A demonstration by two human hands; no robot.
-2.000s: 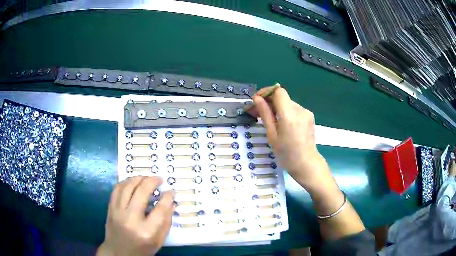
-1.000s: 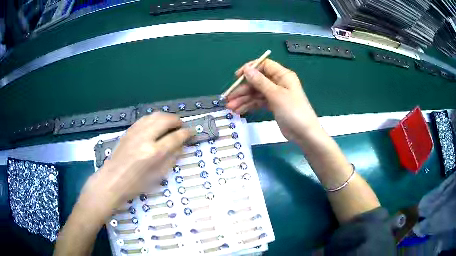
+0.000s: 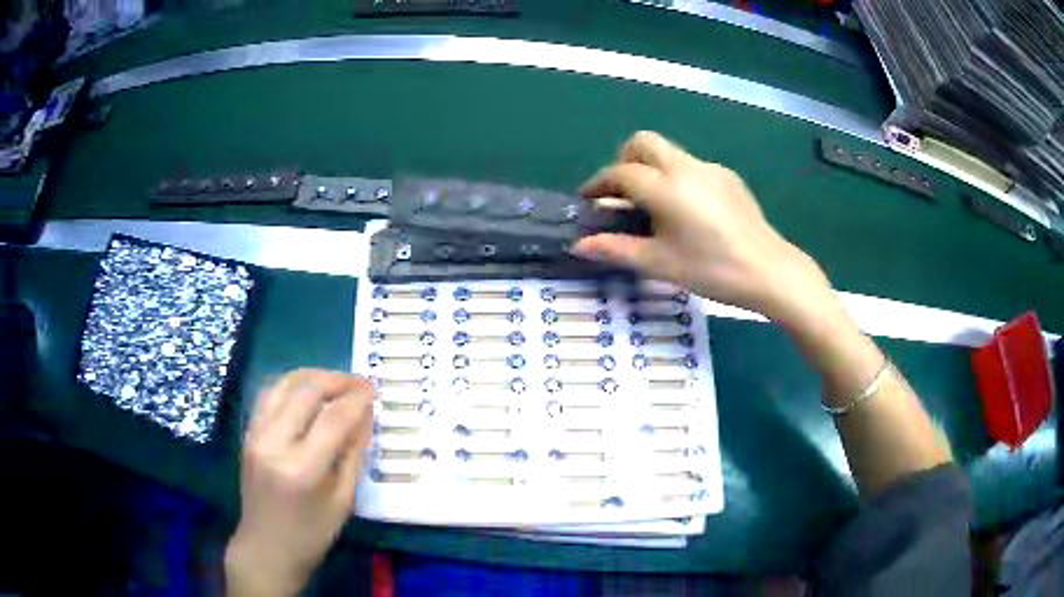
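Observation:
My right hand (image 3: 700, 222) grips the right end of a blurred dark grey strip (image 3: 484, 205) with a row of round spots. This strip is tilted a little over another grey strip (image 3: 490, 251), which lies along the top of the white panel (image 3: 537, 508). The panel has rows of small round metal parts joined by tan bars. My left hand (image 3: 306, 437) is blurred at the panel's lower left edge, fingers bent together; whether it holds anything cannot be told. The thin pale tool does not show.
A tray (image 3: 169, 338) heaped with silvery pieces is at left. More grey strips (image 3: 228, 187) lie along the green belt (image 3: 490, 117). A red bin (image 3: 1013, 379) is at right and stacked panels (image 3: 974, 88) at upper right. Metal rails (image 3: 292, 247) edge the belt.
My left hand has moved off the strip to the panel's lower left. My right hand now holds a strip; its pale tool no longer shows. The panel looks straighter in view.

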